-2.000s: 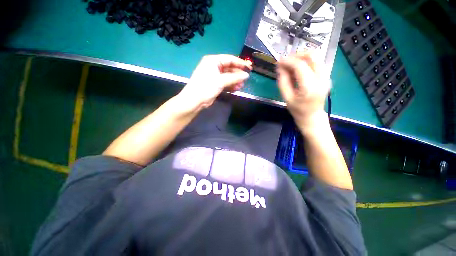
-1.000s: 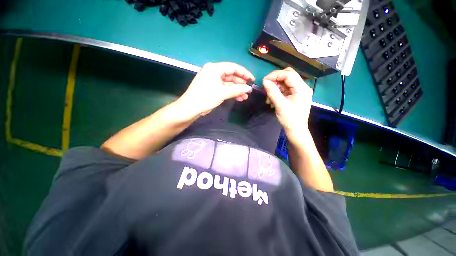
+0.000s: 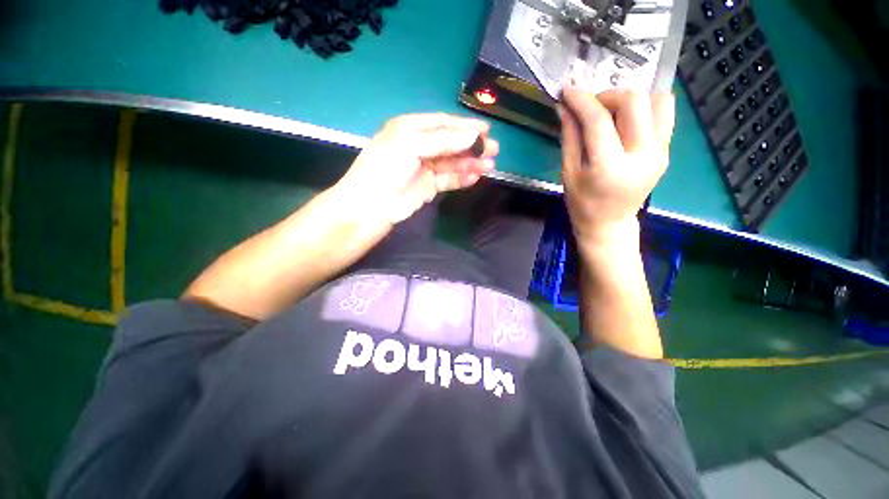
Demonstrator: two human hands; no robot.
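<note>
My left hand point(image 3: 414, 161) is over the bench's front edge, its fingertips closed on a small black moulded part point(image 3: 478, 146). My right hand point(image 3: 614, 146) is at the front of the bench-top fixture machine point(image 3: 526, 58), with thumb and fingers over its silver top plate. A small piece may be at the right fingertips, but it is too small and bright to tell. Metal arms point(image 3: 606, 24) meet at the centre of the plate, just beyond the right fingertips. A red-orange switch point(image 3: 484, 95) glows on the machine's front corner.
A loose heap of black parts point(image 3: 312, 19) lies on the green bench point(image 3: 195, 68) at the far left. A black slotted tray point(image 3: 746, 117) holding small glossy parts is right of the machine. A blue crate point(image 3: 551, 263) is below the bench's pale edge.
My right hand has moved away from my left hand, up and right to the machine's plate. My left hand stays near the bench edge with the black part.
</note>
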